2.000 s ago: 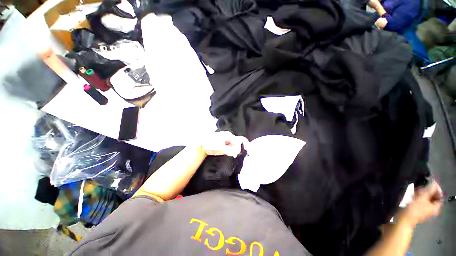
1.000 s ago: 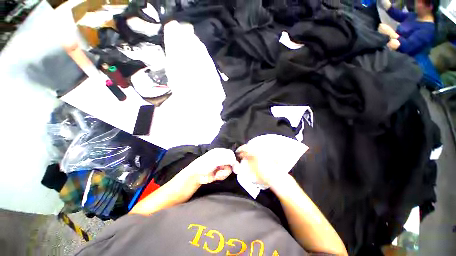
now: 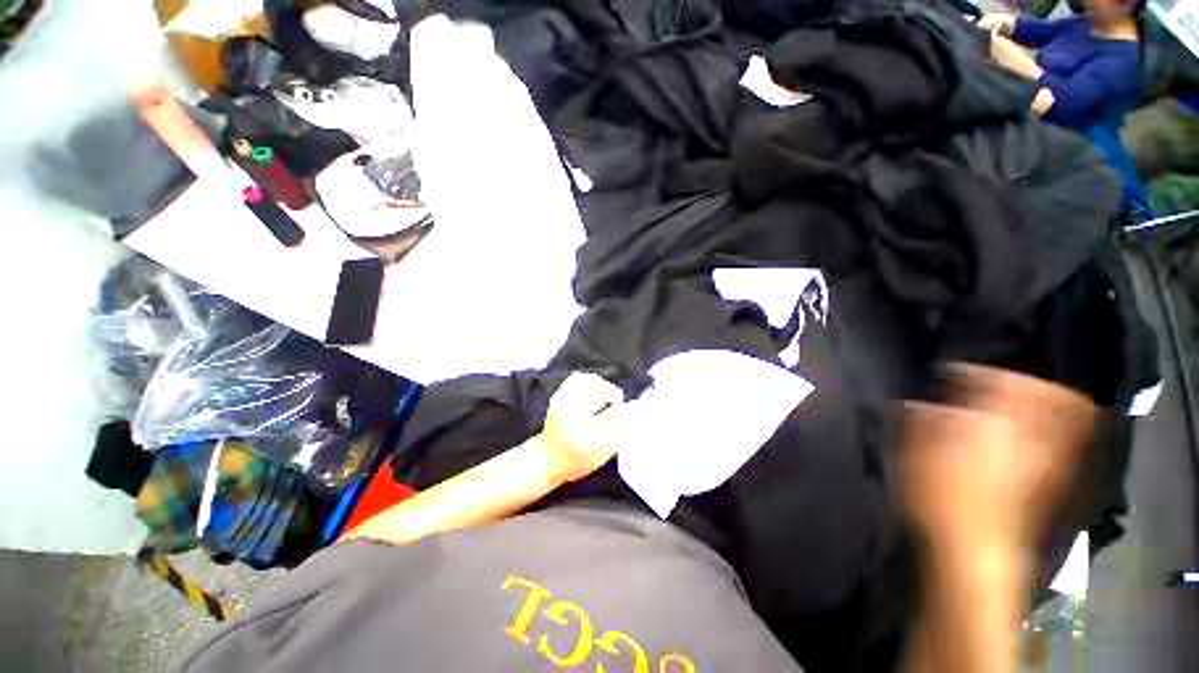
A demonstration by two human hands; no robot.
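Note:
A black garment (image 3: 802,460) lies in front of me and merges with a black pile. A white backing piece (image 3: 710,418) lies on it, pointed at its lower and right ends. My left hand (image 3: 585,418) is closed on the black cloth at the left edge of the white piece; the fingertips are hard to make out. My right hand (image 3: 999,440) is strongly blurred over the black cloth at the right, away from the white piece. I cannot tell if it holds anything. A second white patch (image 3: 769,292) with a curled edge lies just above.
A smartphone (image 3: 355,301) and a white sheet (image 3: 493,197) lie left of the pile (image 3: 855,171). Thread spools (image 3: 279,178) are at upper left. Clear plastic bags (image 3: 224,388) and plaid cloth (image 3: 237,500) are at lower left. A person (image 3: 1085,72) is at upper right.
My right hand was at the white piece beside my left hand one second ago; now it is away to the right. My left hand stays at the white piece's left edge.

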